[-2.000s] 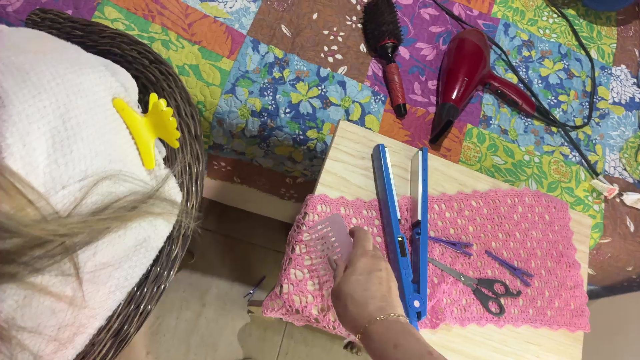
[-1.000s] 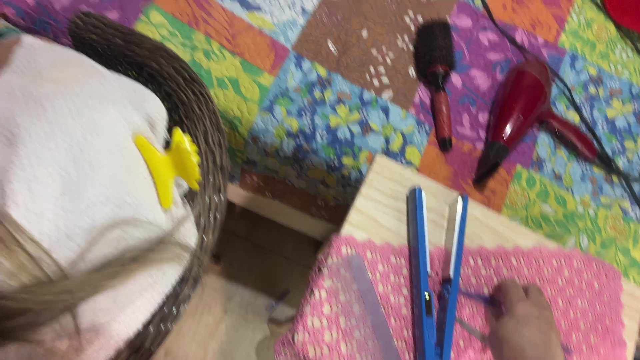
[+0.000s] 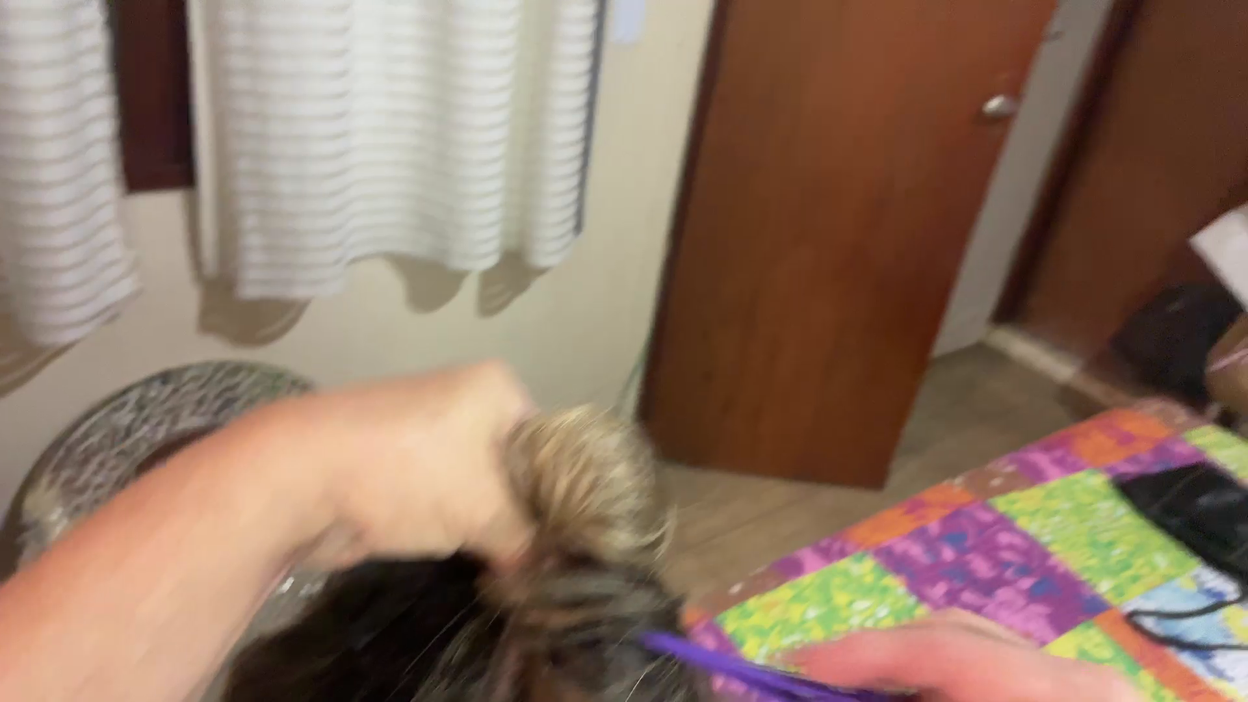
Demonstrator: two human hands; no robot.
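Note:
My left hand (image 3: 419, 458) is closed around a gathered bunch of blonde-tipped hair (image 3: 590, 483) on top of another person's dark-haired head (image 3: 390, 634). At the lower right, my right hand (image 3: 936, 658) holds a purple hair clip (image 3: 741, 668), its narrow tip against the hair just below the bunch. Motion blurs both hands, and the fingers of the left are largely hidden behind its back and the hair.
A patchwork bedspread (image 3: 975, 556) with a black item (image 3: 1185, 507) and a cord lies at the right. Behind stand a brown wooden door (image 3: 799, 244) and striped white curtains (image 3: 390, 146). A round patterned object (image 3: 195, 419) is at the left.
The view has swung up from the wooden table to the head and room. My right hand, earlier at the clips on the pink cloth, now holds a purple clip. My left hand has come into view, gripping hair.

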